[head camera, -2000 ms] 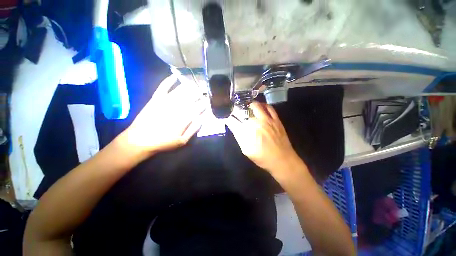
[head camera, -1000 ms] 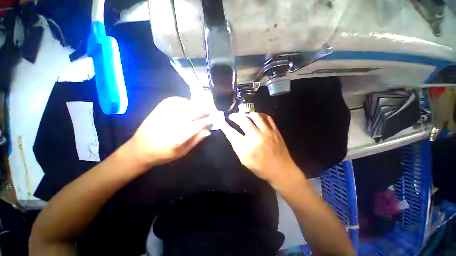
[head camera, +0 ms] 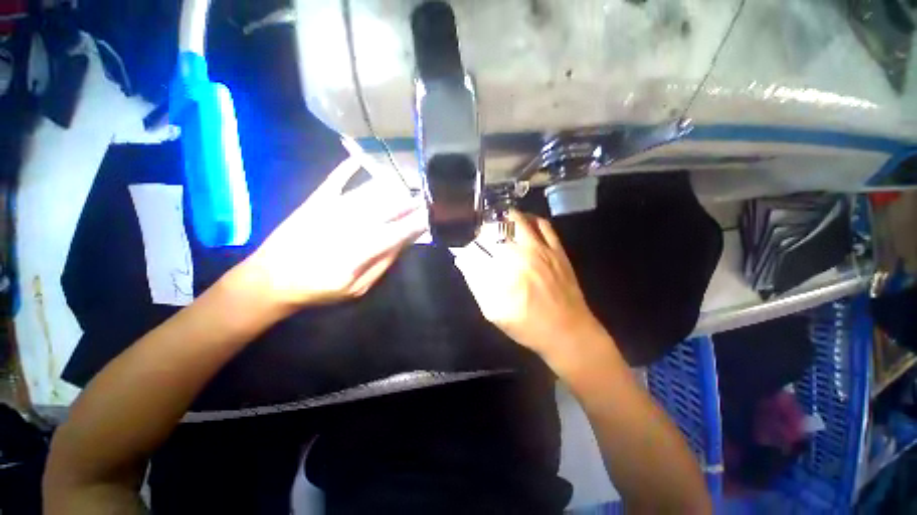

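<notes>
A black garment panel (head camera: pixel 402 327) lies under the sewing machine head and spreads to both sides, its pale near edge curving above my lap. A white strip (head camera: pixel 163 244) lies on its left part. My left hand (head camera: pixel 337 241) holds the cloth left of the needle area, fingertips washed out by glare. My right hand (head camera: pixel 531 287) holds the cloth just right of it, fingers bent close to the presser parts (head camera: pixel 502 213). The dark shiny lever guard (head camera: pixel 449 151) hides the needle and the cloth between my fingertips.
The white machine head (head camera: pixel 603 70) spans the top. A blue work lamp (head camera: pixel 216 161) hangs left of my left hand. Stacked cut pieces (head camera: pixel 794 241) lie at the right end. A blue basket (head camera: pixel 689 402) with dark cloth and a pinkish item stands below right.
The panel's pale near edge has come into view above my lap. The white patch between my hands is now mostly hidden. Both hands remain near the needle area.
</notes>
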